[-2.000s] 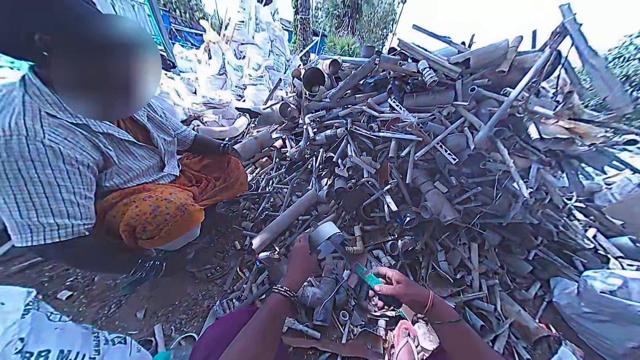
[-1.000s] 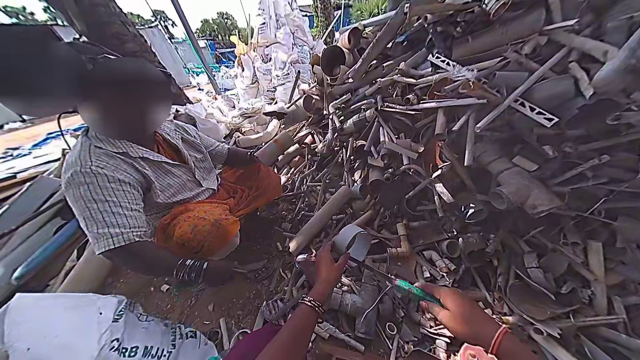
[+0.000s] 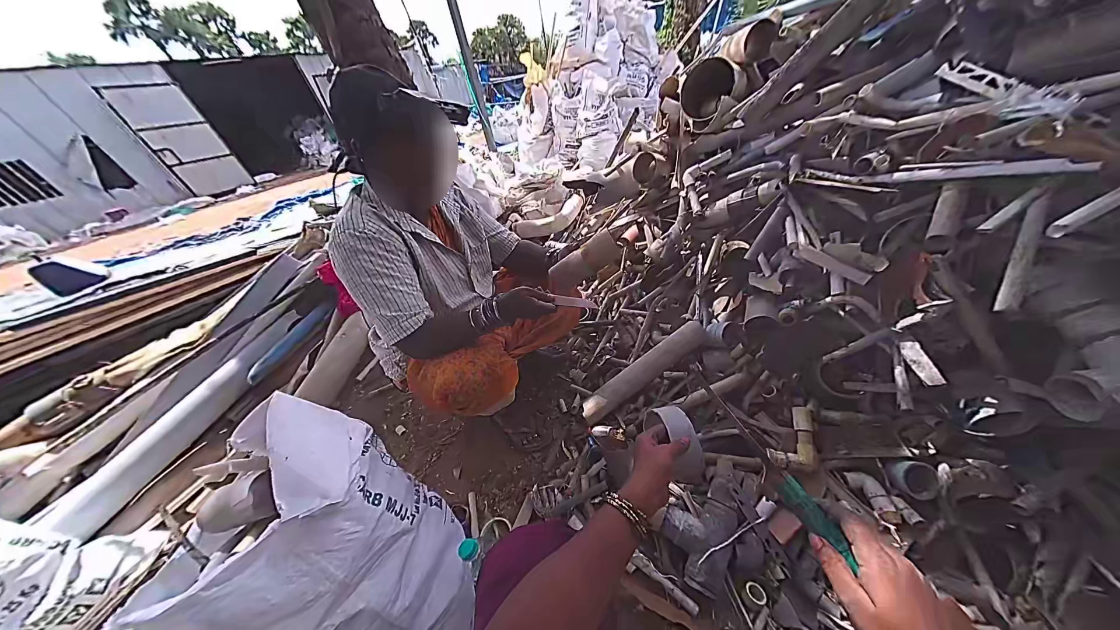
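Note:
My left hand (image 3: 654, 464), with bangles at the wrist, grips a short, wide ring of grey plastic pipe (image 3: 685, 442) by its near rim. My right hand (image 3: 862, 569), at the lower right, is closed around the green handle (image 3: 815, 522) of a tool with a long thin blade or rod (image 3: 733, 413). The shaft points up and left, its tip near the pipe ring; whether they touch I cannot tell. Below and around both hands lie broken pipe pieces, among them an elbow-like fitting (image 3: 803, 436) between the hands. A longer grey pipe (image 3: 643, 372) lies just beyond my left hand.
A tall heap of scrap pipes (image 3: 875, 262) rises ahead and right. A co-worker (image 3: 420, 280) squats at left, holding a thin pale piece (image 3: 573, 302). A white woven sack (image 3: 350, 525) stands at lower left beside long pipes (image 3: 175, 420). A bottle with a teal cap (image 3: 469, 549) is near my knee.
The view has swung left. The co-worker's near hand, low by the ground one second ago, is now raised with a thin pale piece. The pipe ring and green-handled tool stay in my hands.

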